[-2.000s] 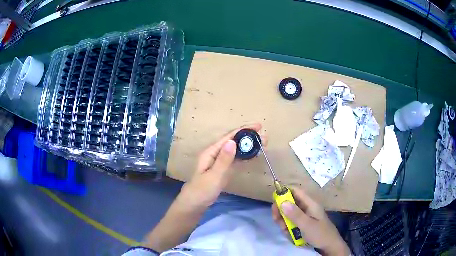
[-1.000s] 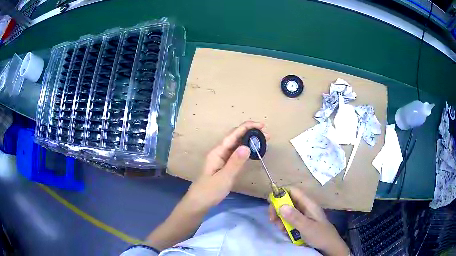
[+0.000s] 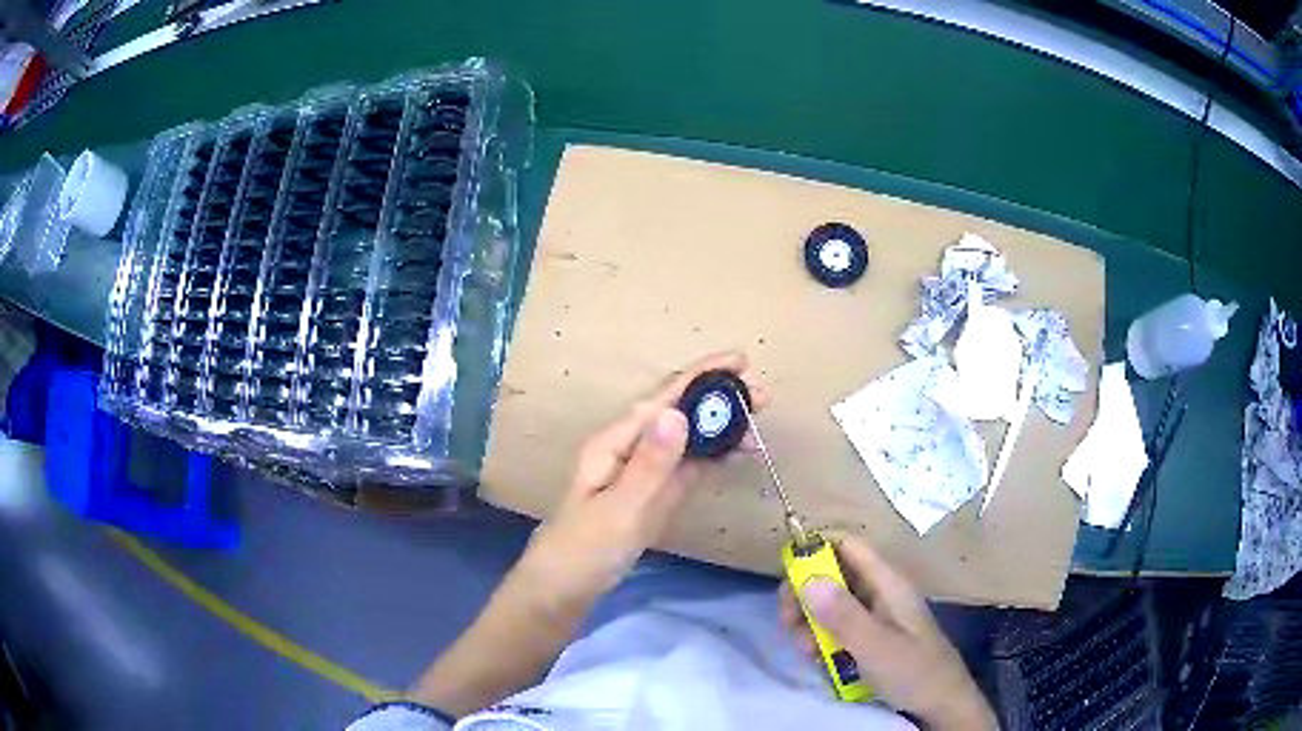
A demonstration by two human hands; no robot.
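Observation:
My left hand (image 3: 628,464) holds a black wheel (image 3: 714,414) with a silver-white hub between thumb and fingers, above the tan board (image 3: 628,286). The hub faces up towards me. My right hand (image 3: 892,628) grips the yellow-handled tool (image 3: 820,600). The tool's thin metal shaft points up and left, and its tip is at the right edge of the tyre. Whether the tip touches the rubber I cannot tell. A second black wheel (image 3: 837,254) lies flat on the upper part of the board, hub up.
Clear blister trays (image 3: 307,271) full of black wheels stand left of the board. Stained wipes (image 3: 914,440) lie on its right side. A translucent bottle (image 3: 1179,334) and dark thin tools lie further right. A white tub (image 3: 93,194) is far left.
Against one second ago, the wheel has turned so its hub faces me more fully, and the tool tip has moved from the hub to the tyre's right edge.

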